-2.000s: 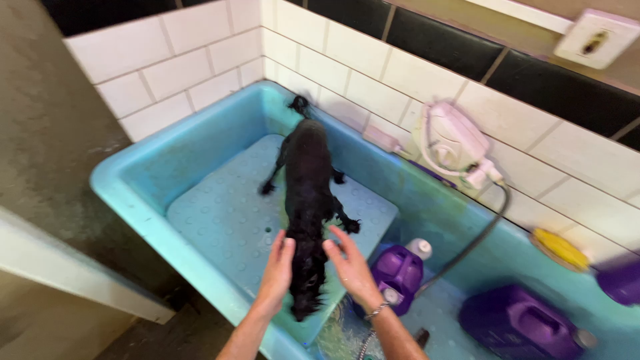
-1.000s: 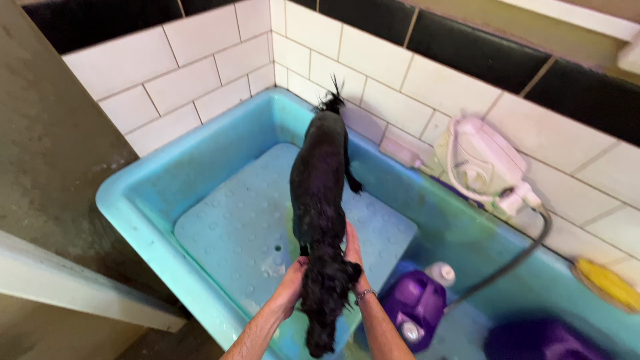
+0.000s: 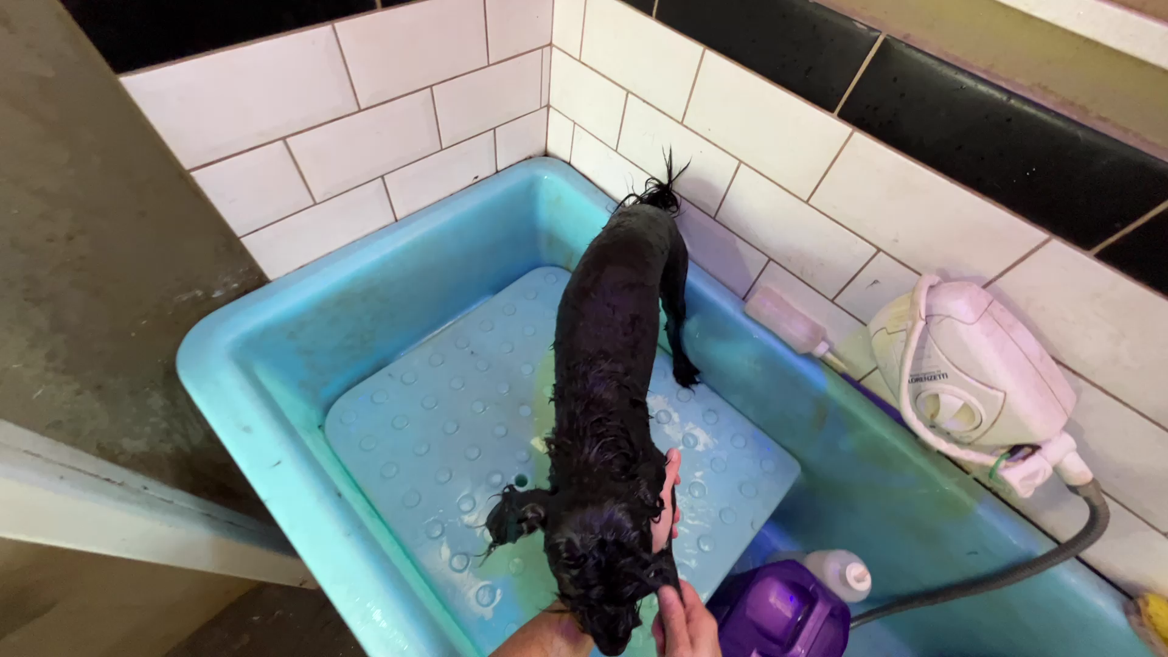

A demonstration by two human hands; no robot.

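A wet black dog (image 3: 610, 365) stands on the light-blue studded mat (image 3: 411, 429) inside a blue tub, its head toward me and its tail at the far corner. My left hand (image 3: 669, 502) reaches beneath its neck or chest; the forearm enters at the bottom left of its head, and the fingers show on the right side, against the body. Beside the head on the right, my right hand (image 3: 689, 625) pinches a dark wet strand, an ear or a leg, I cannot tell which. Another wet, fringed ear or paw sticks out left of the head.
The tub rim (image 3: 242, 383) borders tiled walls. A purple jug (image 3: 785, 611) and a white-capped bottle (image 3: 838, 573) are in the tub at right. A pale appliance (image 3: 976, 365) with a grey hose (image 3: 1013, 570) and a pink bottle (image 3: 787, 319) rest along the right ledge.
Both hands were at either side of the dog's neck; now the left reaches underneath and the right pinches the strand beside the head. Earlier, the hands were apart over the neck.
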